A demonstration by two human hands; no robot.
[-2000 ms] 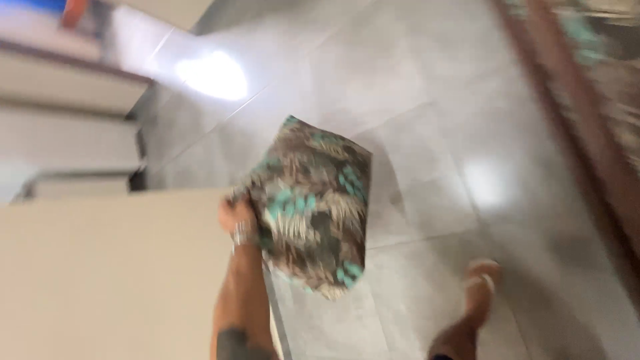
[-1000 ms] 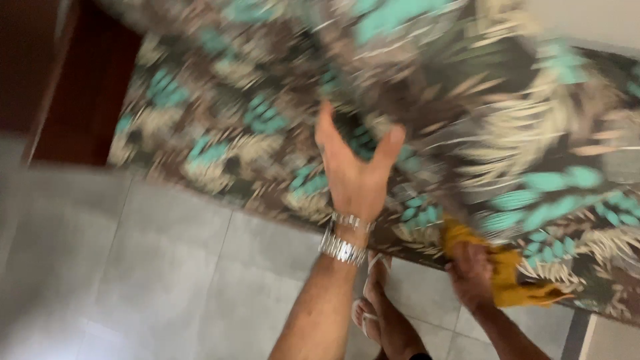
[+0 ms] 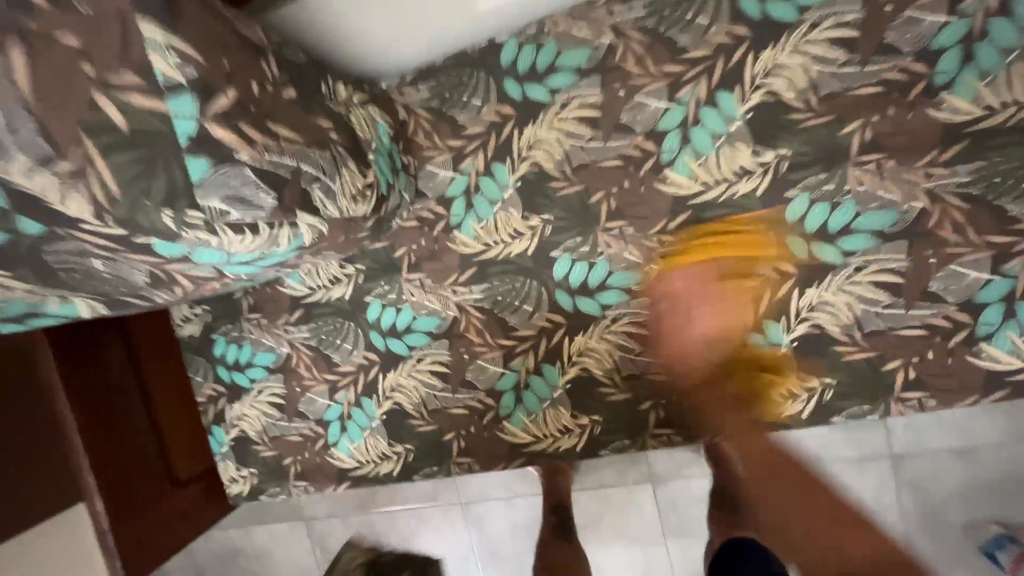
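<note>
My right hand, blurred, presses a yellow cloth against a large surface covered in leaf-patterned fabric, brown with teal and cream leaves. The cloth is bunched above and to the right of the hand. My left hand is out of the picture. At the left, a bulky piece in the same leaf pattern rises over the flat covered surface.
Dark reddish-brown wooden furniture stands at the lower left. My legs are on the grey tiled floor along the near edge. A white surface lies beyond the fabric. A small blue and white item is at the lower right.
My left hand, over the patterned fabric a second ago, has left the view. My right hand with the yellow cloth now lies farther in on the covered surface, away from its near edge.
</note>
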